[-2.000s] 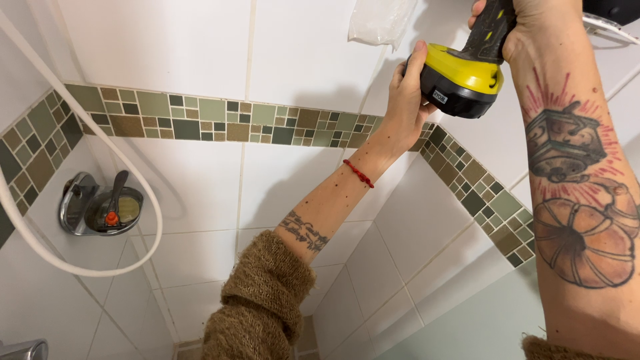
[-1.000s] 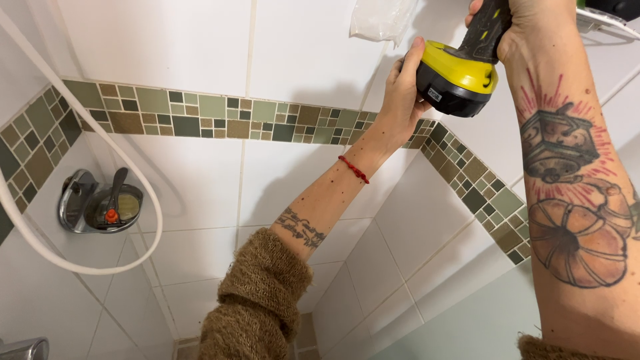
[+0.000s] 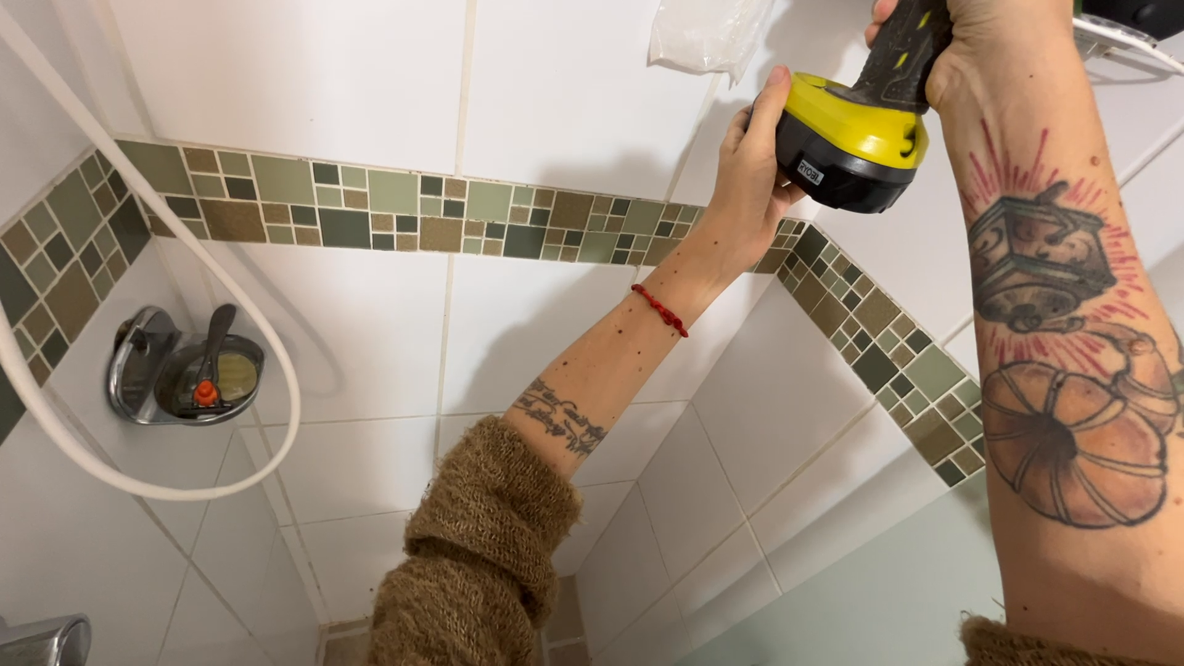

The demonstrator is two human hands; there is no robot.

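A yellow and black Ryobi cordless power tool (image 3: 856, 139) is held up near the tiled corner, its battery base toward me and its upper part cut off by the frame. My right hand (image 3: 971, 42) is closed around the black grip at the top right. Against the left side of the battery base, my left hand (image 3: 760, 166) supports the tool with thumb and fingers. To the left of the tool, a translucent plastic bag (image 3: 708, 35) hangs at the white tiled wall.
A white shower hose (image 3: 208, 264) loops down at the left, in front of a metal soap dish (image 3: 254, 384) holding a razor and soap. A chrome fitting (image 3: 46, 640) juts in at the lower left. At the upper right is a white wire rack (image 3: 1124, 37).
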